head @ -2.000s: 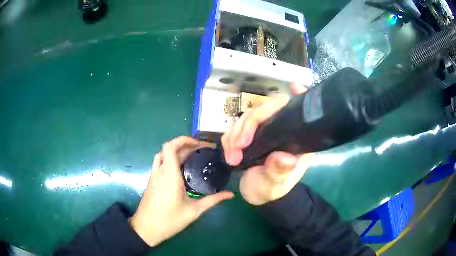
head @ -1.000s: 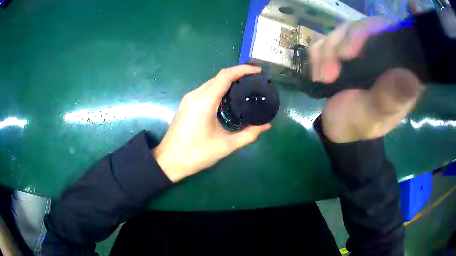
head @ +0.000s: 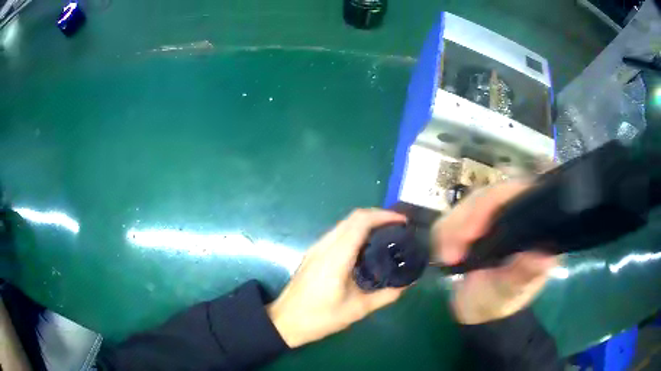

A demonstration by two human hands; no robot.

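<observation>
My left hand [head: 330, 282] holds a short black cylindrical unit [head: 392, 256], fingers and thumb around its side. Its flat black end cover faces up, with small shiny points on it. No glow shows on the unit. My right hand [head: 489, 246], blurred, grips a thick black electric screwdriver [head: 572, 206] just right of the unit. The driver's front end is near the cover; its bit cannot be made out. The screw feeder [head: 420, 123], with blue side and white top, stands behind my hands, its brass-coloured block [head: 482, 174] partly covered by the right hand.
A clear plastic bag with grey glittering contents [head: 576, 134] lies right of the feeder. A black unit [head: 364, 12] stands at the far edge of view and a blue-glowing piece [head: 70, 18] at far left. A blue stool [head: 612, 353] is at lower right, beyond the green table [head: 217, 145].
The view has shifted, so the whole feeder shows again and both hands appear lower. The driver has come closer to the unit than a second ago. Both hands keep their holds.
</observation>
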